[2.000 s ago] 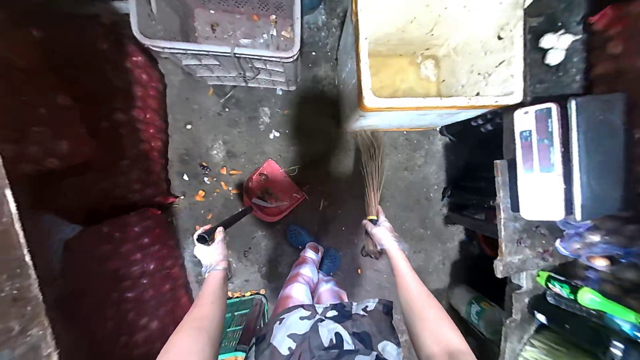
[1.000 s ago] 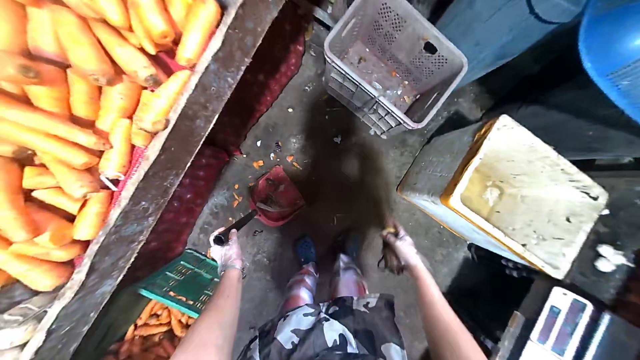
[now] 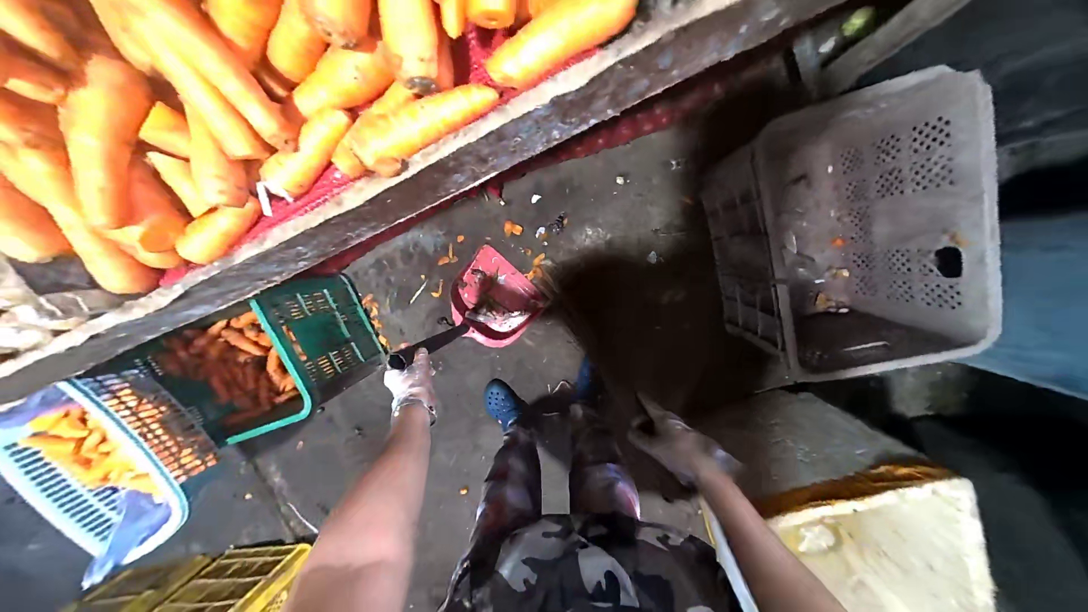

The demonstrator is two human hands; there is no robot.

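Note:
My left hand (image 3: pixel 412 382), in a thin clear glove, grips the black handle of a red dustpan (image 3: pixel 495 297). The pan lies on the dirty concrete floor with some debris in it, and orange scraps (image 3: pixel 512 229) are scattered beside and beyond it. My right hand (image 3: pixel 680 442), gloved too, is closed around the handle of a broom, whose dark shaft runs up toward the pan. The broom's bristles (image 3: pixel 551 285) are blurred and in shadow at the pan's right edge.
A ledge heaped with carrots (image 3: pixel 416 127) crosses the upper left. Green (image 3: pixel 327 340), light-blue (image 3: pixel 127 459) and yellow (image 3: pixel 255 578) crates stand at the left. A grey plastic crate (image 3: pixel 884 221) is at the right, with a foam box (image 3: pixel 892 544) below it. Blue clogs (image 3: pixel 503 402) are on my feet.
The view has swung strongly to the left, bringing the carrots and crates in. The broom was upright beside the foam box two seconds ago; its bristles are now by the dustpan.

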